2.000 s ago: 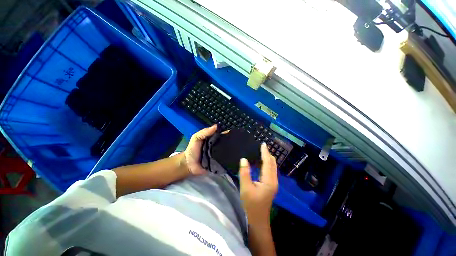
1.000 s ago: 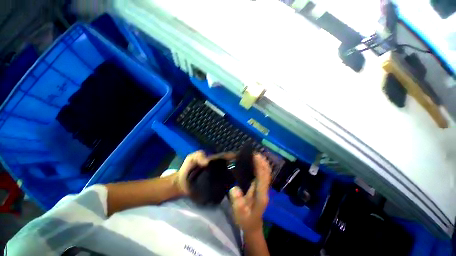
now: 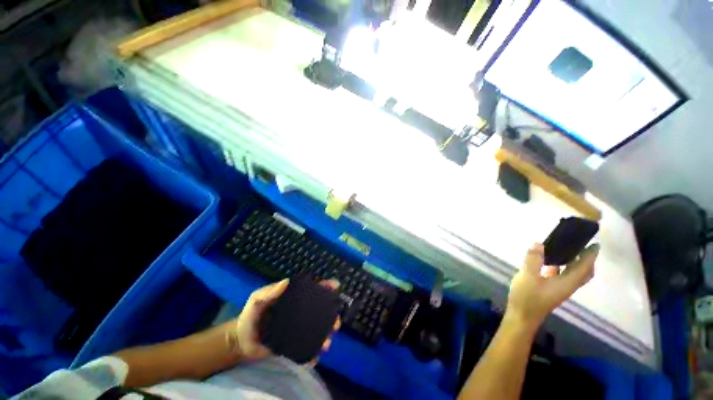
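My left hand [image 3: 254,316] holds a black housing [image 3: 299,319] with its dark face up, in front of the keyboard [image 3: 313,269]. My right hand [image 3: 547,285] holds another black housing [image 3: 570,240] by its edges, raised over the right end of the white work surface [image 3: 422,207]. A further black housing [image 3: 514,181] lies on the white surface beside a wooden guide bar [image 3: 547,180].
A blue crate [image 3: 148,269] with dark parts stands at the left. A monitor [image 3: 585,74] showing a dark rounded shape stands at the back right. An inspection light [image 3: 361,48] glares at the back. A mouse [image 3: 430,341] sits right of the keyboard. A black fan [image 3: 672,242] is at far right.
The two black parts, earlier together between my hands, are now apart. My right hand has moved right and up with one. My left hand keeps the other. The view has shifted, showing the monitor and light.
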